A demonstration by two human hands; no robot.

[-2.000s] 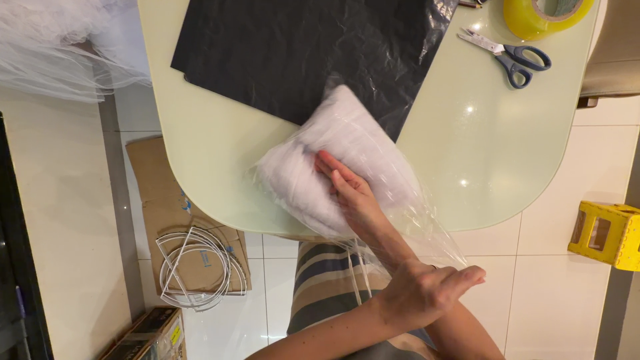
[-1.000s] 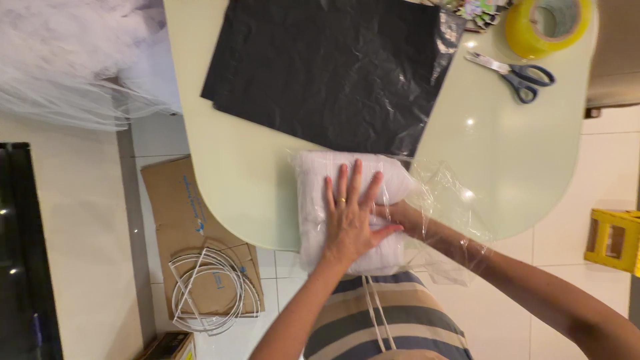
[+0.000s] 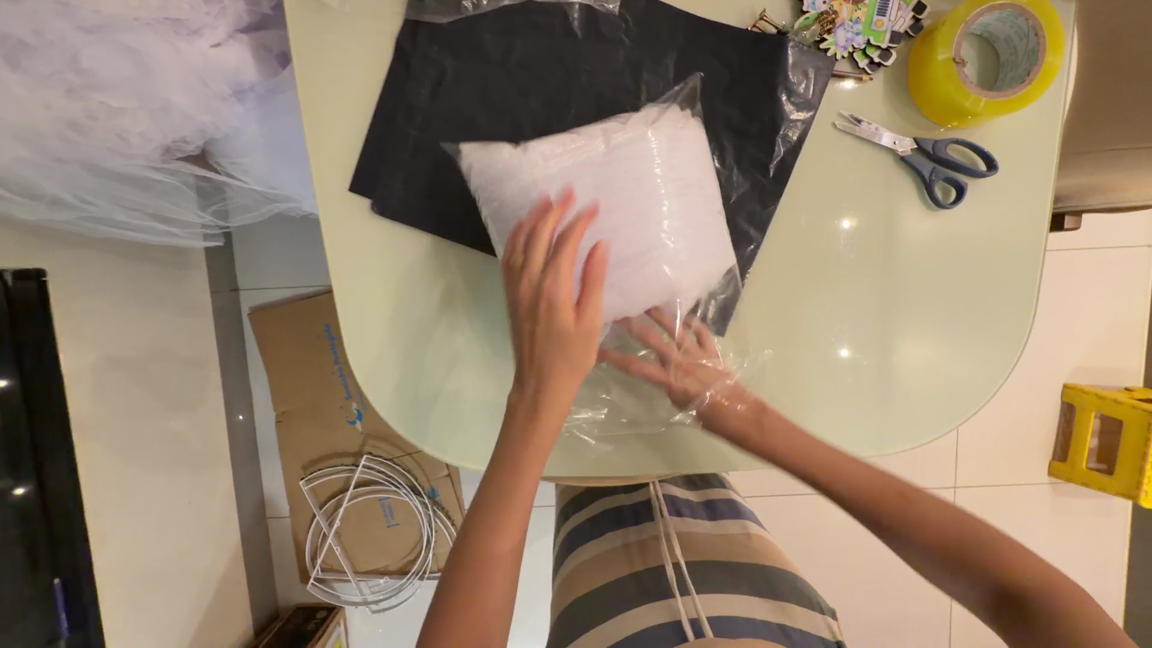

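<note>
A folded bundle of white fabric [image 3: 630,198] in a clear plastic bag lies over a black plastic sheet or bag [image 3: 558,81] on the pale green table [image 3: 855,378]. My left hand [image 3: 553,297] rests with spread fingers on the bundle's left side. At the bag's lower, open end, my right hand [image 3: 684,360] is inside the loose clear plastic, its fingers spread against the bundle's lower edge. Scissors [image 3: 918,153] with dark handles lie to the right, below a roll of yellow tape [image 3: 990,63].
Small colourful cutouts [image 3: 859,31] lie at the table's top edge. White tulle [image 3: 117,108] is heaped at the upper left. On the floor are flattened cardboard [image 3: 306,387] with white wire frames [image 3: 378,531] on it, and a yellow crate [image 3: 1102,441] at the right.
The bundle has moved away from the table's near edge, up onto the black plastic. My right hand has moved from beside the bundle to its lower edge.
</note>
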